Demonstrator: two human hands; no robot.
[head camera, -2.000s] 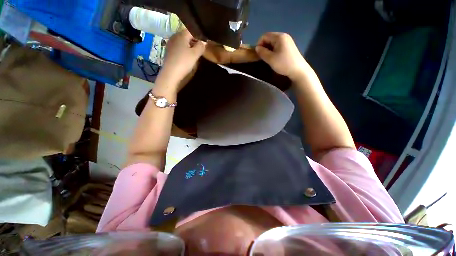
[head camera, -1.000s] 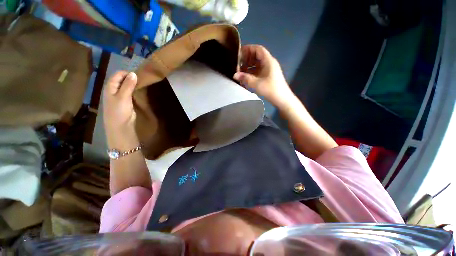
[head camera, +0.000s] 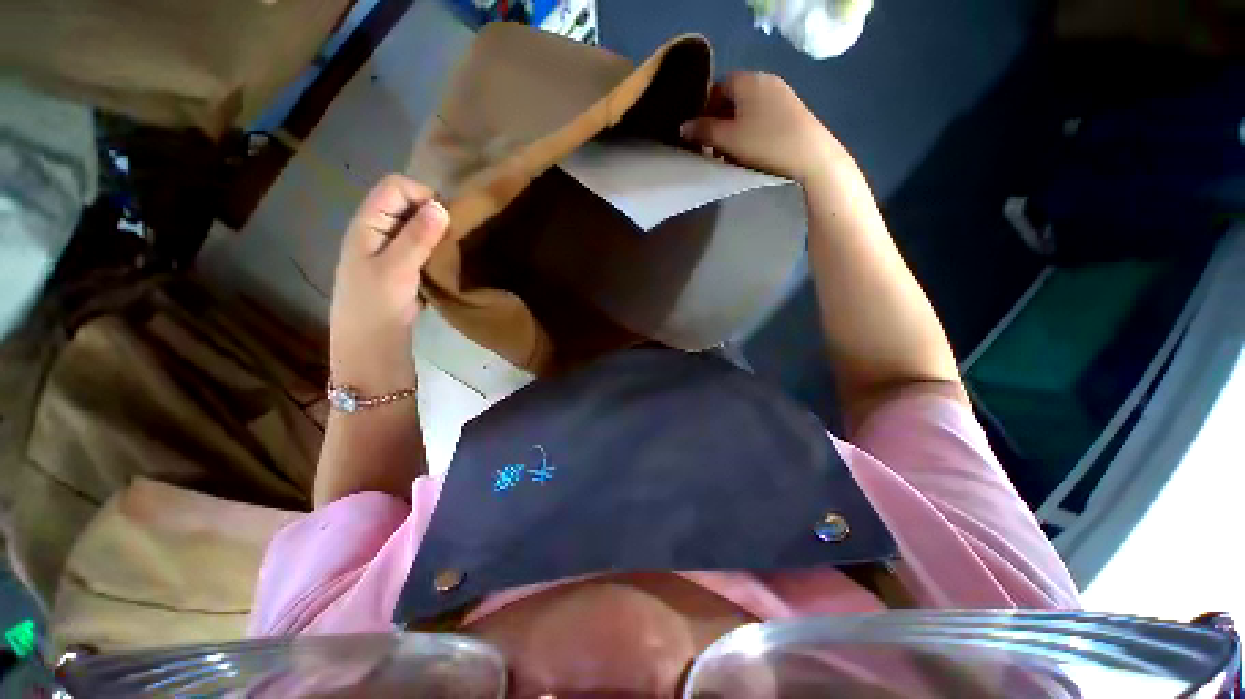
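A brown bag body (head camera: 526, 103) is held open in front of my chest, its mouth towards me. Inside it is dark. A grey-beige lining sheet (head camera: 731, 253) with a pale folded corner sticks out of the mouth towards my right side. My left hand (head camera: 392, 246) pinches the left end of the bag's top edge between thumb and fingers. My right hand (head camera: 754, 126) grips the right end of the edge; its fingertips are partly in shadow.
A low white worktable (head camera: 321, 184) is beyond and left of the bag. Creased brown bag pieces (head camera: 164, 396) are heaped at left, with a pale grey cloth (head camera: 41, 191) beside them. A white wrapped thing (head camera: 817, 21) shows at the top edge. A green panel (head camera: 1058, 341) is at right.
The bag has come away from the dark machine head, which has left the view. The view has shifted left, and the bag now tilts with its outer brown side showing. Both hands still hold its edge.
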